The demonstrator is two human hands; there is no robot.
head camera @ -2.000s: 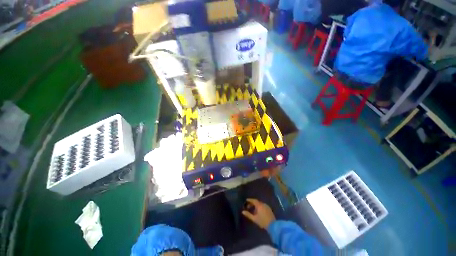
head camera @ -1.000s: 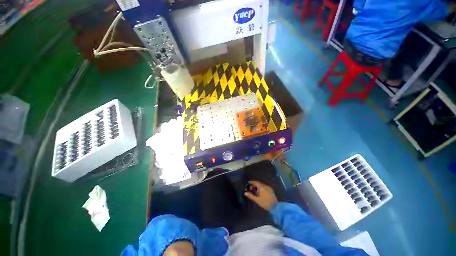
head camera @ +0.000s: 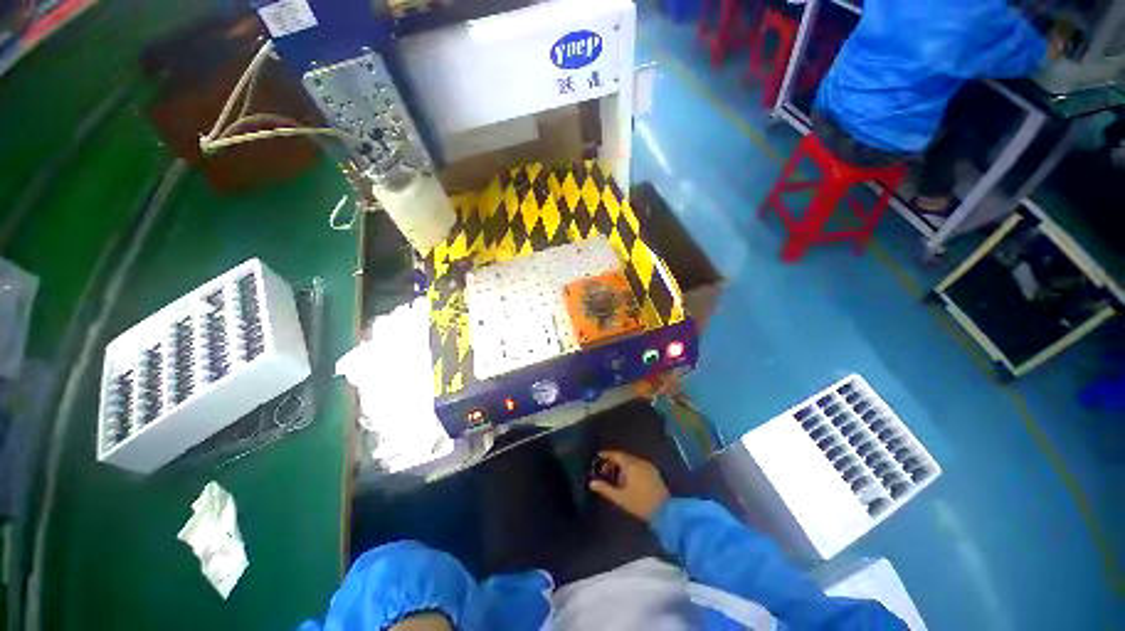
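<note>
My right hand (head camera: 635,486) is over my lap, in front of the machine, with its fingers closed around a small dark round part (head camera: 605,470). My left hand is not visible; only the left blue sleeve (head camera: 401,584) and a bit of skin show at the bottom edge. The orange fixture (head camera: 602,307) has a round dark centre and sits at the right of the silver perforated base plate (head camera: 524,302). I cannot tell whether a part lies in it. The white cylinder (head camera: 415,210) under the dispensing head stands at the back left of the plate.
A white foam tray (head camera: 204,366) with rows of dark parts is on the green bench. Another foam tray (head camera: 841,467) is low at right. A white cloth heap (head camera: 397,392) touches the machine's left side; a crumpled tissue (head camera: 216,539) lies on the bench. A person in blue (head camera: 919,74) sits beyond.
The camera view has shifted. The dispensing head and white cylinder have moved left from above the plate since the earliest frame. My right hand still holds the dark part in front of the machine.
</note>
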